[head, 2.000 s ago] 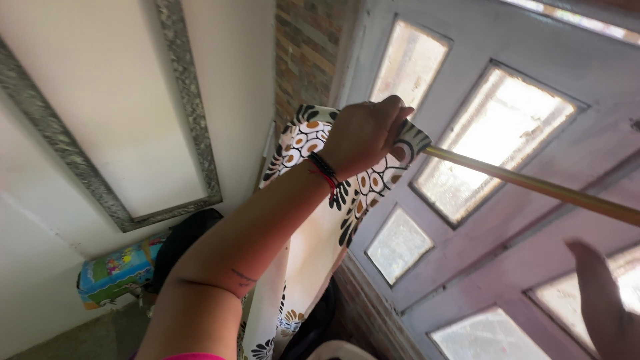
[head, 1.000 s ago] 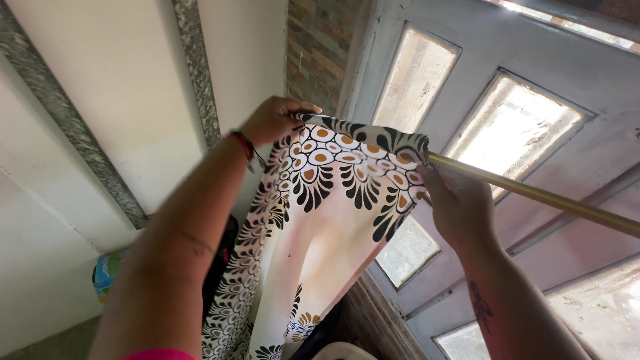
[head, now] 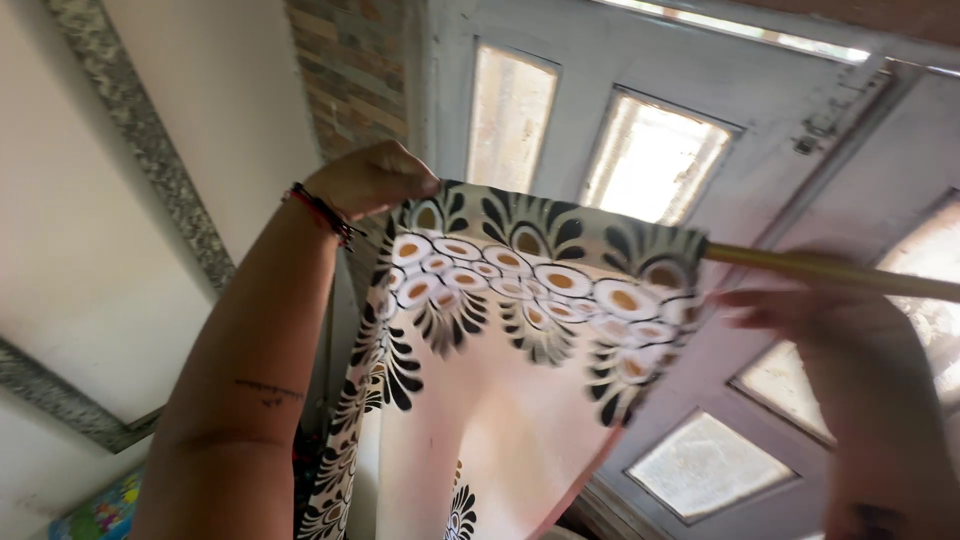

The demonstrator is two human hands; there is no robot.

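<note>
A patterned cloth (head: 517, 360) with black leaf shapes and brown-centred circles hangs from a yellow rod (head: 832, 274), which runs inside its top hem and comes out at the right. My left hand (head: 375, 180), with dark and red bracelets at the wrist, pinches the hem's upper left corner. Blurred by motion, my right hand (head: 810, 300) is at the bare part of the rod, just right of the cloth's edge; whether it grips the rod cannot be seen clearly.
A grey door (head: 577, 45) with glass panes and a latch (head: 806, 142) stands behind the cloth. Stone-look tiles (head: 352, 82) cover a narrow wall strip. On the left is a pale panel with speckled trim (head: 142, 135). A colourful package (head: 101, 510) lies at lower left.
Two seconds ago my left hand was at the cloth's right end, by the rod; now it is at the left corner, with the hem spread out. My right hand has moved right from the cloth's edge since one second ago.
</note>
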